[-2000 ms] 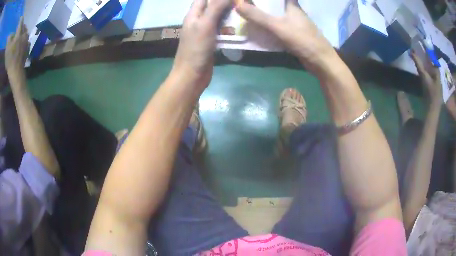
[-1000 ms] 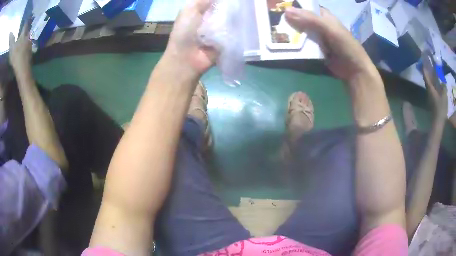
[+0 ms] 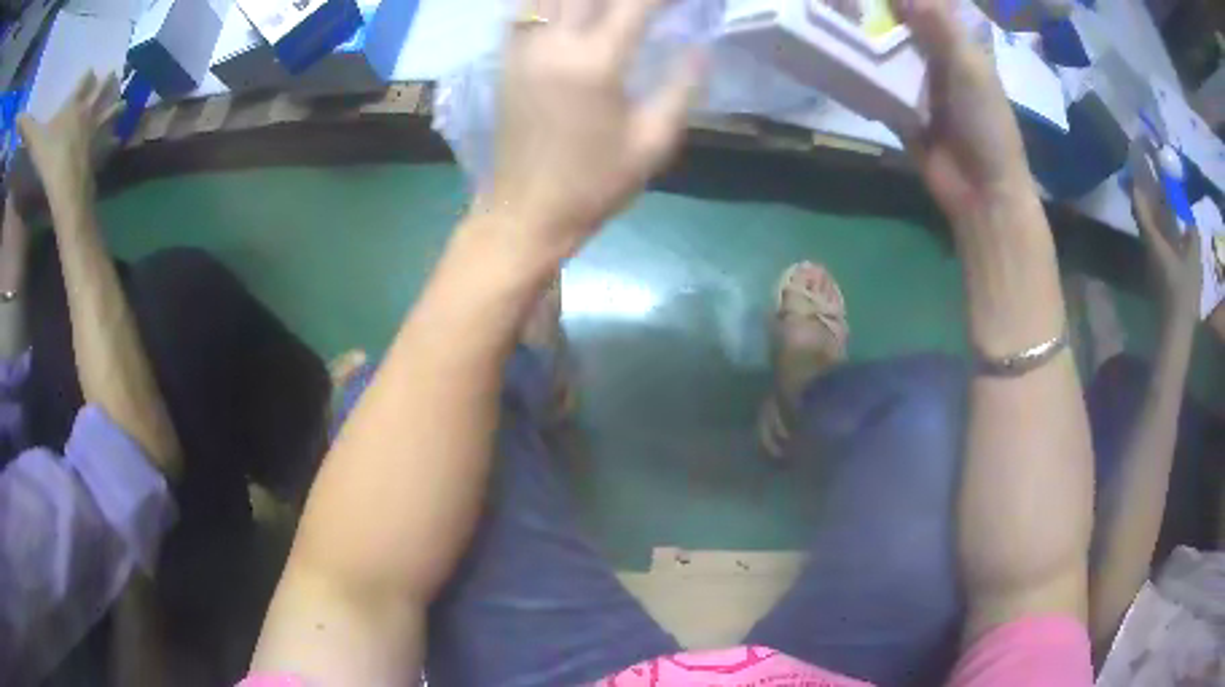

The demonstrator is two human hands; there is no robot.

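Note:
The white product unit (image 3: pixel 840 61) is at the top edge, tilted, with part of its picture panel showing; its top is cut off. My right hand (image 3: pixel 961 128) grips its right end. My left hand (image 3: pixel 578 128) is left of the unit, blurred, its thumb apart and its fingertips partly cut off by the top edge. A clear poly bag (image 3: pixel 466 118) shows on both sides of my left hand, crumpled and hanging over the table edge. Whether my left fingers hold the bag or are inside it, I cannot tell.
Blue-and-white cartons (image 3: pixel 175 43) stand on the white table at the left, and more cartons (image 3: pixel 1028 81) at the right. The table's brown edge (image 3: pixel 269 114) runs across. A person's hand (image 3: pixel 67 134) is at far left, another person's hand (image 3: pixel 1162 201) at far right.
The picture panel first showed more fully; now the unit is tilted and higher to the right. The bag, bunched at my left hand a second ago, is spread wider around it. My left hand has moved right.

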